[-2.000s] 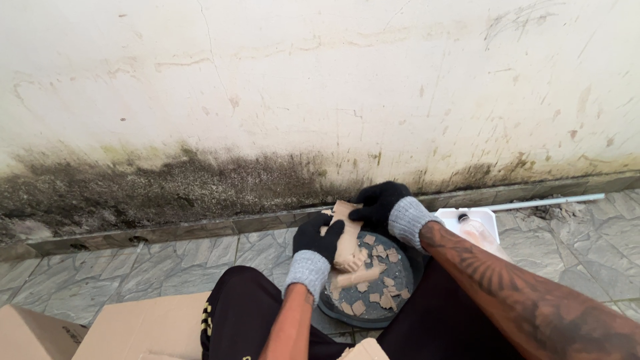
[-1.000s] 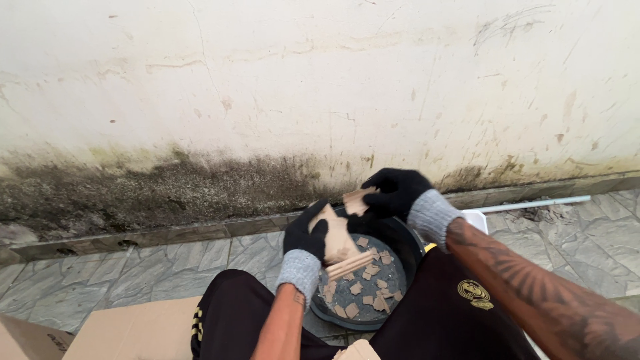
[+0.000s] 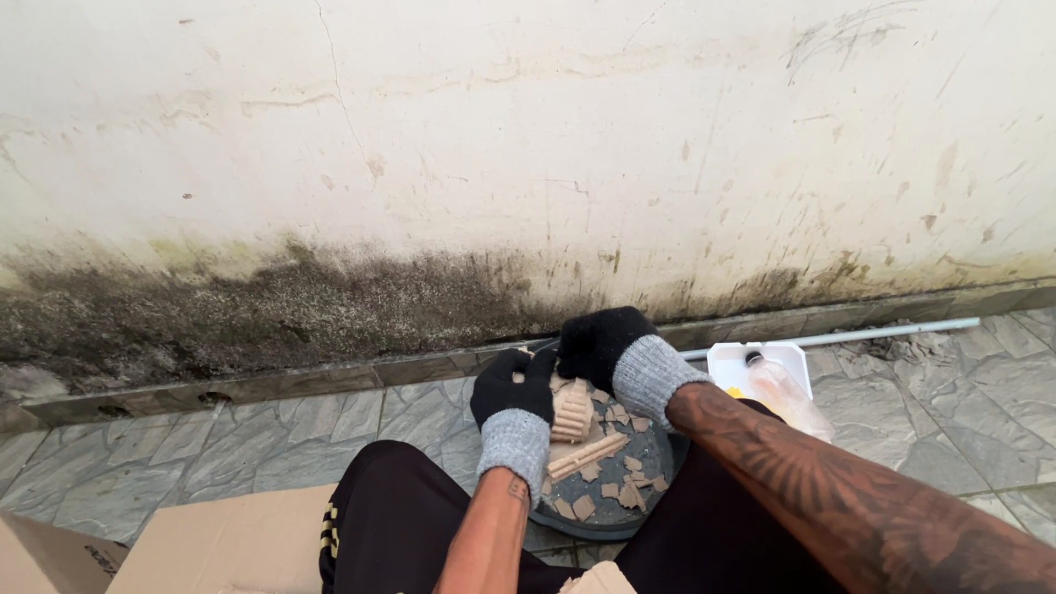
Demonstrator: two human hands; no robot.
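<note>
Both hands wear black knit gloves with grey cuffs. My left hand (image 3: 513, 388) grips a torn piece of corrugated cardboard (image 3: 571, 411), its ridges showing, over a dark round basin (image 3: 610, 528). My right hand (image 3: 606, 346) is closed close beside it at the top of the piece; its fingertips are hidden, so what it pinches is not visible. Small torn cardboard bits (image 3: 631, 495) and a ridged cardboard strip (image 3: 587, 456) lie in the basin between my knees.
Right of the basin, a white foam tray (image 3: 796, 356) holds a clear plastic bottle (image 3: 784, 396) with a dark cap. Behind it a pale pipe (image 3: 891, 332) lies along the stained wall (image 3: 528, 165). Cardboard boxes (image 3: 223, 540) are at the lower left; another cardboard piece (image 3: 601, 580) is at my lap.
One second ago my hands were apart, each with cardboard. Now my right hand has come down and left against my left hand. A ridged strip now lies separately in the basin.
</note>
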